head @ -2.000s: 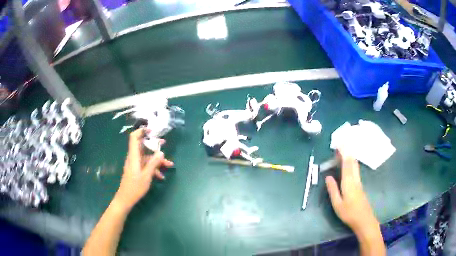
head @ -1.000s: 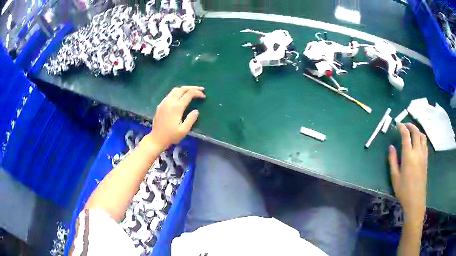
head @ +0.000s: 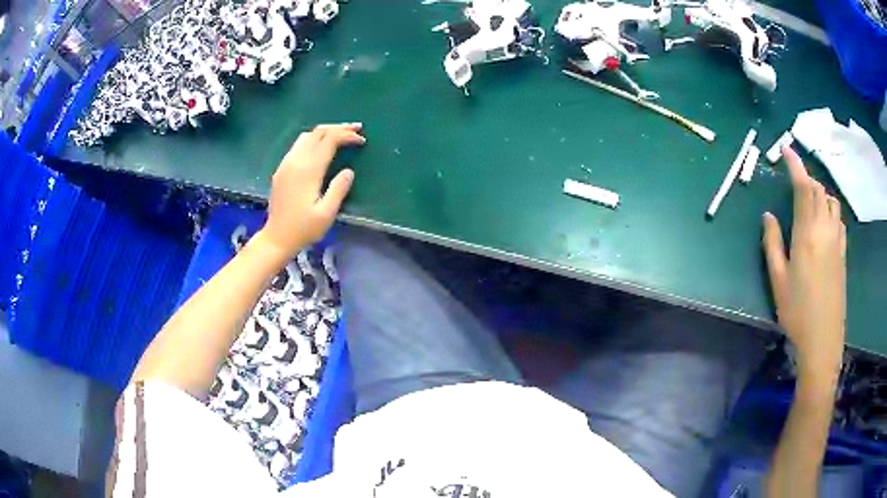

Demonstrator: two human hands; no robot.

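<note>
Three white toy motorcycle bodies lie on the green bench: one at the upper middle, one with a red spot beside it, and one further right. A thin tan rod with a yellow tip lies below them. My left hand rests at the bench's front edge, fingers apart and empty. My right hand is over the bench at the right, its index fingertip at a small white block. It grips nothing that I can see.
Many jumbled white bodies lie at the bench's left. A blue crate with rowed bodies stands below my left arm. A small white block, a white strip and white scrap lie on the bench. Another blue crate is upper right.
My left hand has left the left toy body and moved to the bench's front edge. The view has tilted down and left. My right hand stays by the small white pieces, its index finger now extended.
</note>
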